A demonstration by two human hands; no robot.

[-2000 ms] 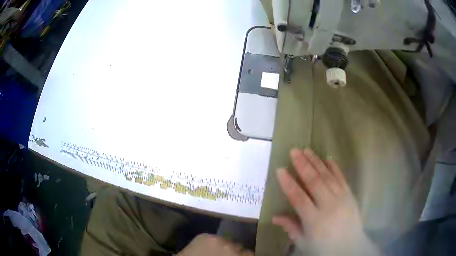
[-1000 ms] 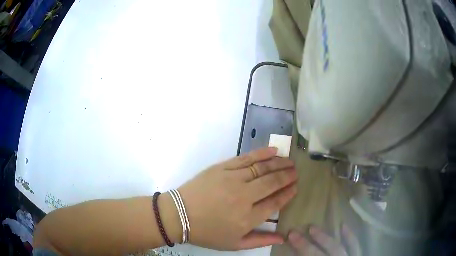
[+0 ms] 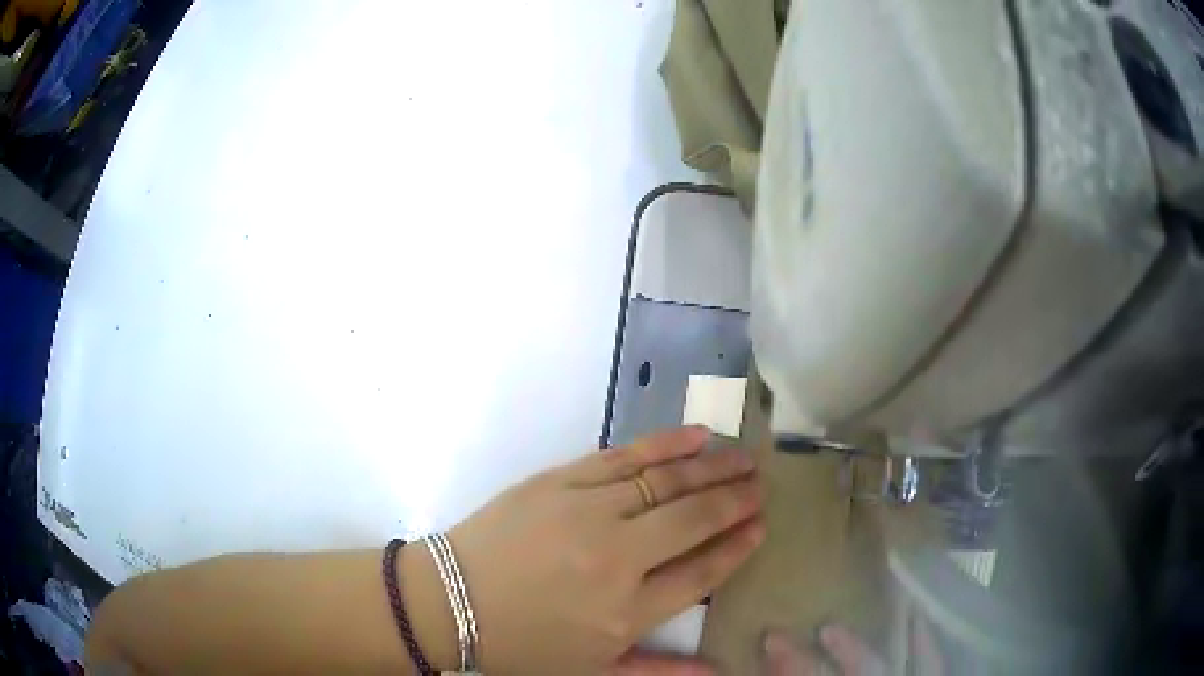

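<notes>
Khaki cloth (image 3: pixel 803 541) lies over the right part of the machine bed (image 3: pixel 689 244) and runs under the bulky off-white sewing machine head (image 3: pixel 898 225). My left hand (image 3: pixel 627 541), with a ring and bracelets, lies flat with its fingertips on the cloth's left edge, just below a small cream square patch (image 3: pixel 714 403). My right hand (image 3: pixel 845 650) shows only as blurred fingertips spread on the cloth at the bottom edge; its palm and thumb are out of view. The machine head hides the needle and presser foot.
The white sewing table (image 3: pixel 304 277) spreads to the left, with worn printed marks at its lower left corner. A khaki fold (image 3: pixel 720 86) lies behind the bed beside the machine head. Blue material (image 3: pixel 79 73) and dark clutter show past the table's left edge.
My left hand has come onto the bed and cloth edge. My right hand has moved lower, mostly out of view. The machine head now fills more of the view, covering the needle area.
</notes>
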